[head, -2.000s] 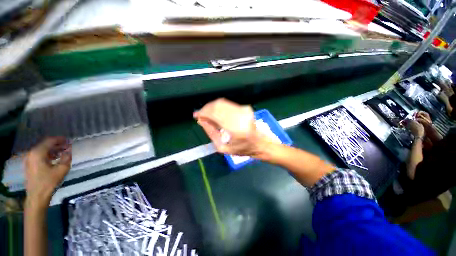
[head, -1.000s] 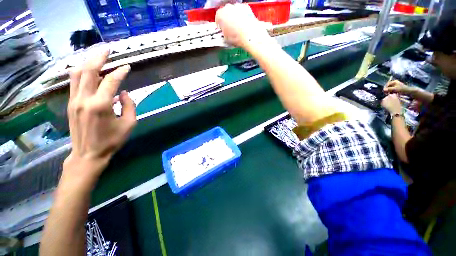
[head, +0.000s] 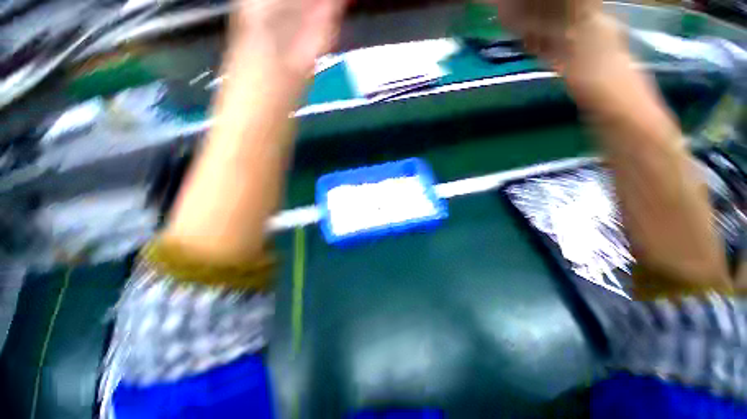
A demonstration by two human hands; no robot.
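Note:
My left hand (head: 291,29) is raised at the top of the view, blurred and cut off by the top edge. My right hand (head: 553,20) is also at the top edge, right of centre, blurred and partly cut off. Whether either hand holds anything cannot be seen. Below and between my forearms, a blue bin (head: 383,238) holds a heap of small white parts (head: 381,204). Right of it, a black tray (head: 565,282) holds a heap of thin white shafts (head: 577,229), partly hidden by my right forearm.
The dark green bench (head: 409,303) has a white line and yellow lines. White sheets (head: 401,65) lie on a shelf beyond. Blurred grey-white material (head: 98,217) is at the left, and another green shelf part (head: 110,78) shows at upper left.
The view has shifted and blurred. My left hand has moved up and away to the top edge. My right hand has moved right in the picture. The right tray shows more.

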